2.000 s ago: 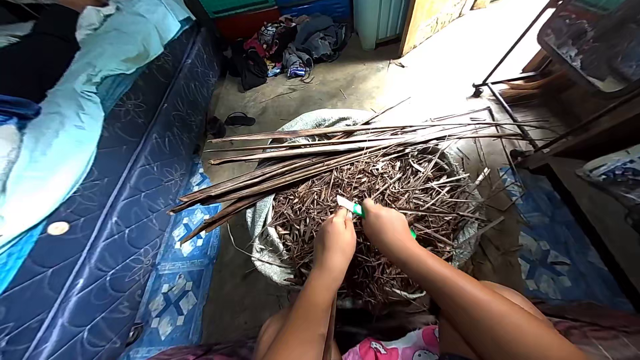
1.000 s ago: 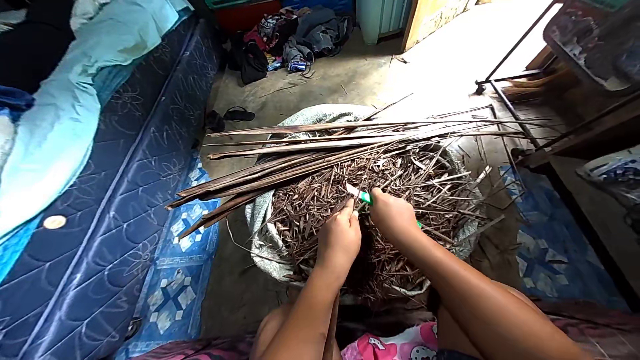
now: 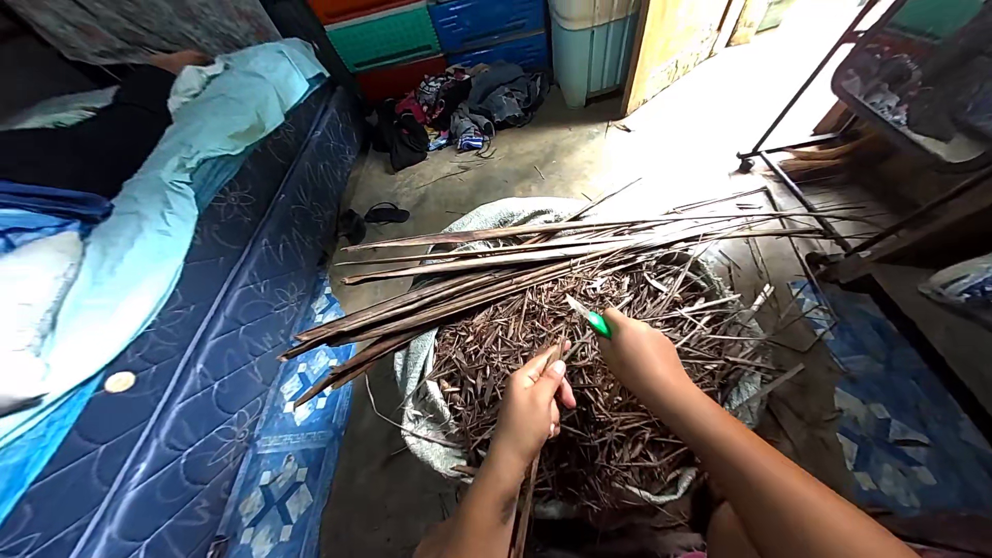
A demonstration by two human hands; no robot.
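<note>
My right hand (image 3: pixel 639 349) is closed on the green handle of a knife (image 3: pixel 587 316), its short blade pointing up and left. Lower and to the left, my left hand (image 3: pixel 535 399) grips a dry brown leaf strip (image 3: pixel 527 496) that runs down along my forearm. The blade and the strip are apart. Both hands are above a white woven sack (image 3: pixel 422 418), rolled open and full of short cut pieces of dried leaf (image 3: pixel 496 349). Long dried leaf strips (image 3: pixel 465 287) lie in a bundle across the far side of the sack.
A blue mattress (image 3: pixel 232 256) with a light blue sheet (image 3: pixel 155 225) is at the left; a person's dark-clothed part lies on it. Clothes (image 3: pixel 473 101) are heaped on the floor by plastic drawers (image 3: pixel 384 39). Slippers (image 3: pixel 386 213) lie nearby. A metal rack (image 3: pixel 798 186) stands at the right.
My hands were close together at the knife before; now they are apart, the right hand with the knife up and to the right of the left hand.
</note>
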